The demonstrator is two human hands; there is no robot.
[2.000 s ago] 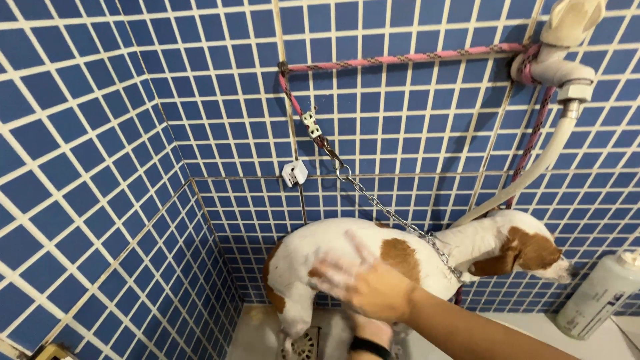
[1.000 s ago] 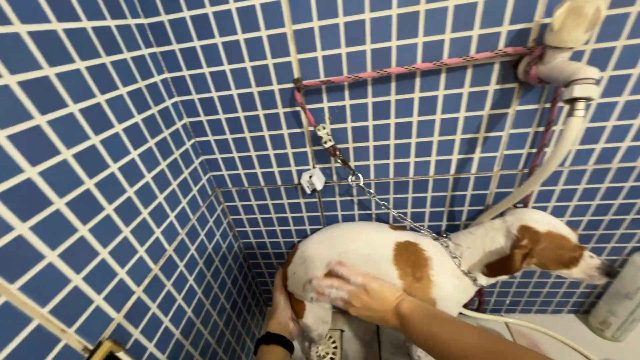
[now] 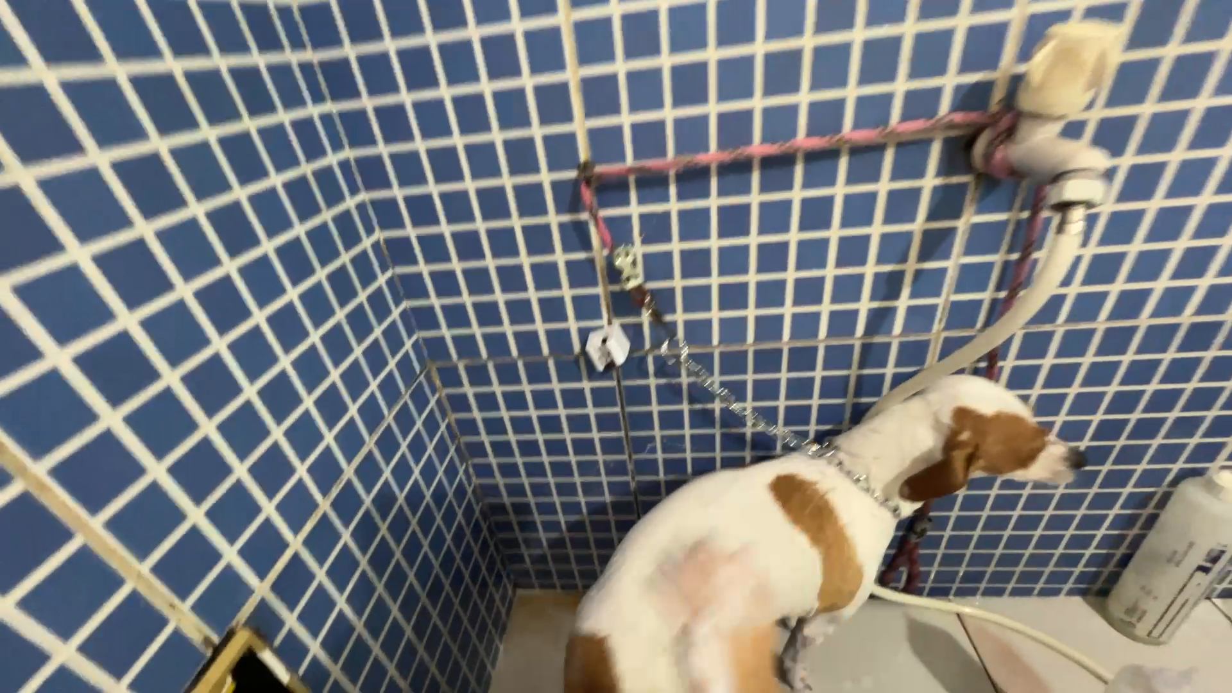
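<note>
A white dog with brown patches (image 3: 722,558) stands by the blue tiled wall, its head turned right. Around its neck is a metal chain collar (image 3: 866,486), joined to a chain (image 3: 727,399) that rises left to a clip (image 3: 628,267) and a pink braided cord (image 3: 799,144). Neither of my hands can be made out; the dog's flank and hindquarters are blurred, and an orange-brown area low on them is too unclear to name. At the bottom right edge lies a blurred pale thing that I cannot identify.
The cord is tied around a wall tap (image 3: 1044,144), from which a pale hose (image 3: 1011,322) hangs behind the dog and emerges on the tiled floor (image 3: 857,654). A large white bottle (image 3: 1169,558) stands tilted at the right. A small white fitting (image 3: 607,346) is on the wall.
Both hands have left the dog's flank and hindquarters, where they were a second ago. The dog's hindquarters sit lower in the view, and the view itself has shifted.
</note>
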